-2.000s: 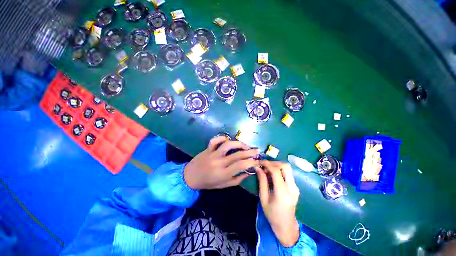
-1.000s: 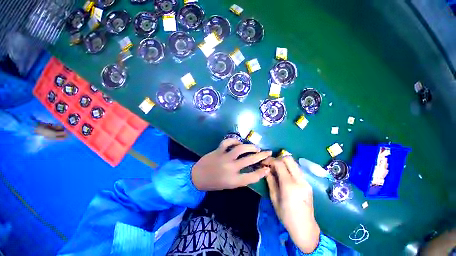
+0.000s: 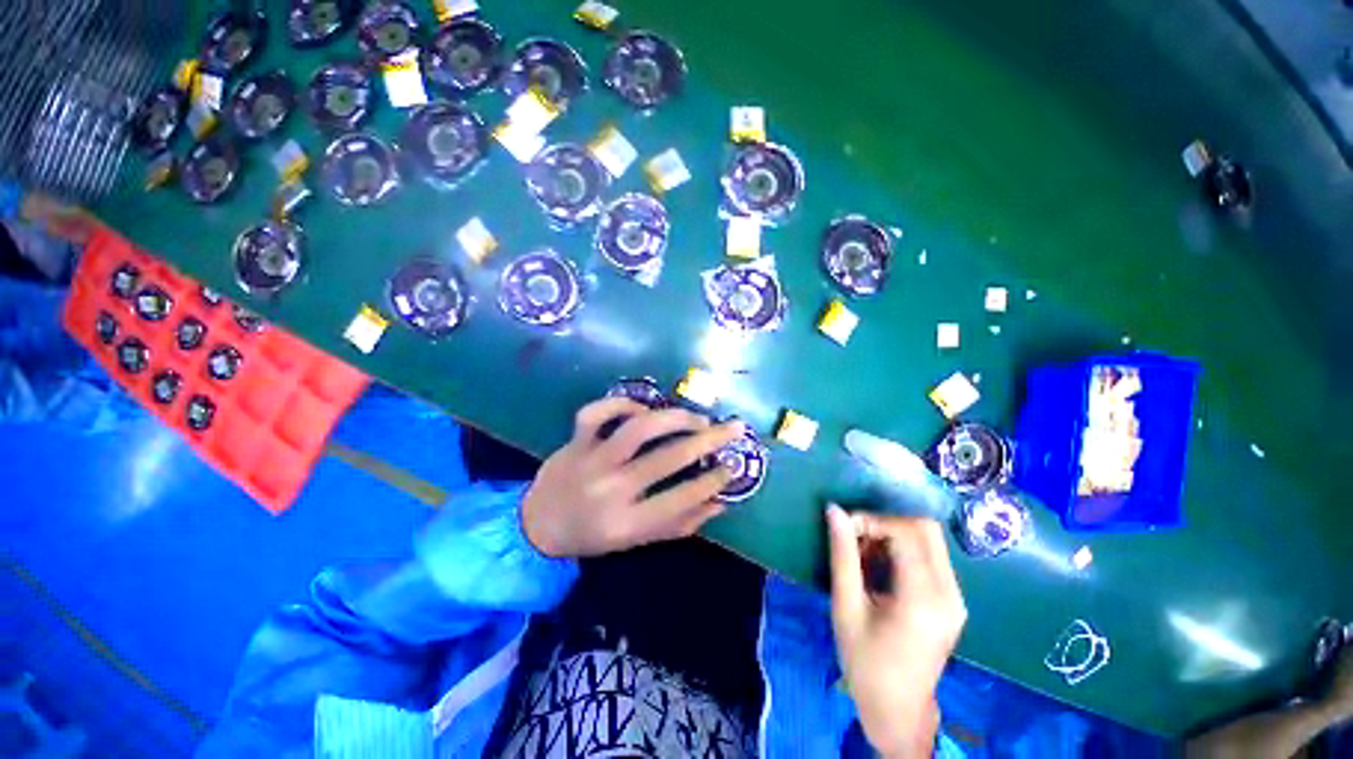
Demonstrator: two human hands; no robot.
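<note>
My left hand point(image 3: 631, 482) rests on a black round housing point(image 3: 735, 463) at the bench's near edge, its fingers over the housing's left side. Another housing point(image 3: 638, 393) shows partly behind my fingers. My right hand point(image 3: 895, 593) is to the right, off the housing, with thumb and index finger curled close together; whether something small is between them cannot be told. A pouch battery point(image 3: 797, 430) lies just right of the held housing. A white glue bottle point(image 3: 886, 457) lies beyond my right hand.
Many housings and batteries lie on the green bench point(image 3: 965, 178), mostly left and far. A blue bin point(image 3: 1043, 442) with pale pads stands right, beside two housings point(image 3: 973, 455). A white cord loop point(image 3: 1079, 650) lies near right. A red tray point(image 3: 290, 423) is left. Other people's hands show at left and lower right.
My right hand has moved away from the housing, right and toward me, uncovering the housing's round face. My left hand stays on it. The view has shifted slightly.
</note>
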